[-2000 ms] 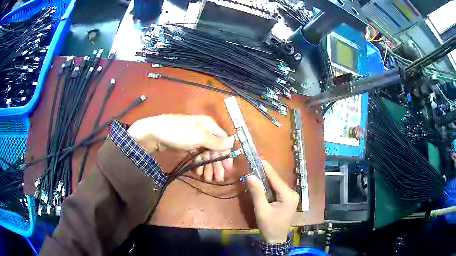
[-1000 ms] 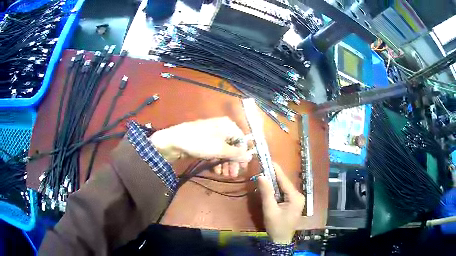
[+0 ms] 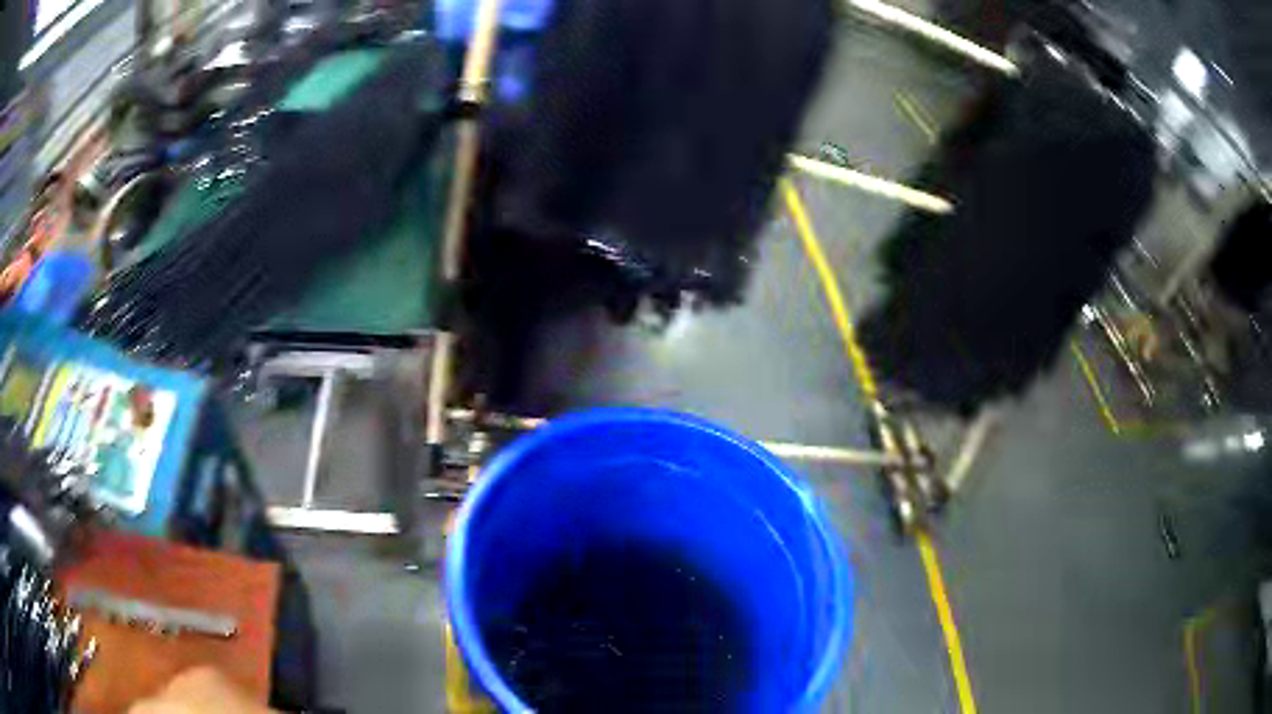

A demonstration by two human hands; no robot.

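Observation:
The view is blurred. Only part of one bare hand shows, cut off by the bottom edge at lower left. I cannot tell which hand it is or whether it holds anything. Just above it, a narrow silver-grey loading bar lies on the reddish-orange mat. The other hand is out of the picture. The bar that was held does not show. A large round deep-blue tub stands on the floor in front of me, with dark contents low inside.
The blue-framed control panel is at left. Behind it, a green-topped side table bears black cables. Thick dark cable curtains hang from pale rack frames at the top and right. Yellow lines mark the grey floor.
The view has swung to the right. The mat and panel have moved to the left edge, and the tub and racks have come into view. The cable piles on the mat are mostly gone from sight.

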